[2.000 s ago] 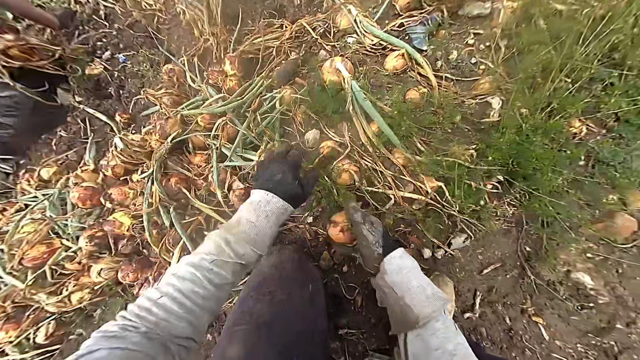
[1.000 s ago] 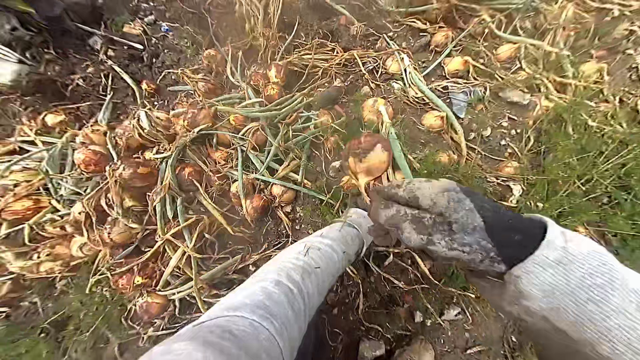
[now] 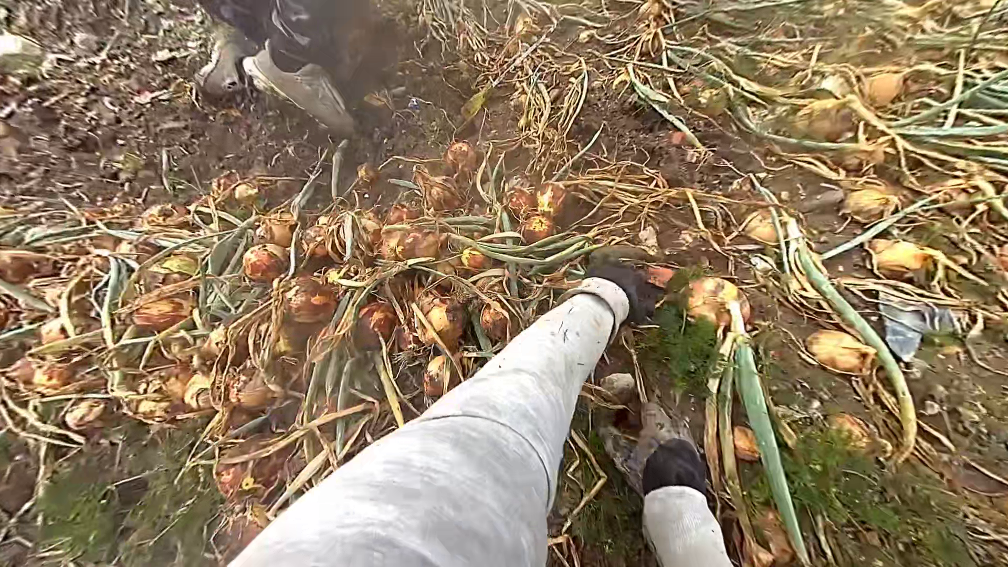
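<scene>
My left hand [image 3: 632,287], in a dark glove below a pale sleeve, reaches forward to the right edge of the onion heap. Its fingers are blurred, and what they hold, if anything, is not visible. A large onion [image 3: 715,301] with long green and dry leaves lies just right of it. Nearer to me, my right hand [image 3: 647,445], in a dirty grey and black glove, is low over the soil, beside those leaves; its fingers and grip are unclear. Left of my arm spreads a heap of onions [image 3: 309,299] with tangled tops.
Another person's shoes [image 3: 299,88] stand on the soil at the upper left. More onions [image 3: 841,351] lie at the right, near a scrap of clear plastic [image 3: 913,323]. A stone [image 3: 618,387] sits between my hands, and green weeds [image 3: 858,488] grow at the lower right.
My right hand, which held up an onion a second ago, is now lower and closer to me. My left glove, out of sight then, shows again farther forward. The view has swung left.
</scene>
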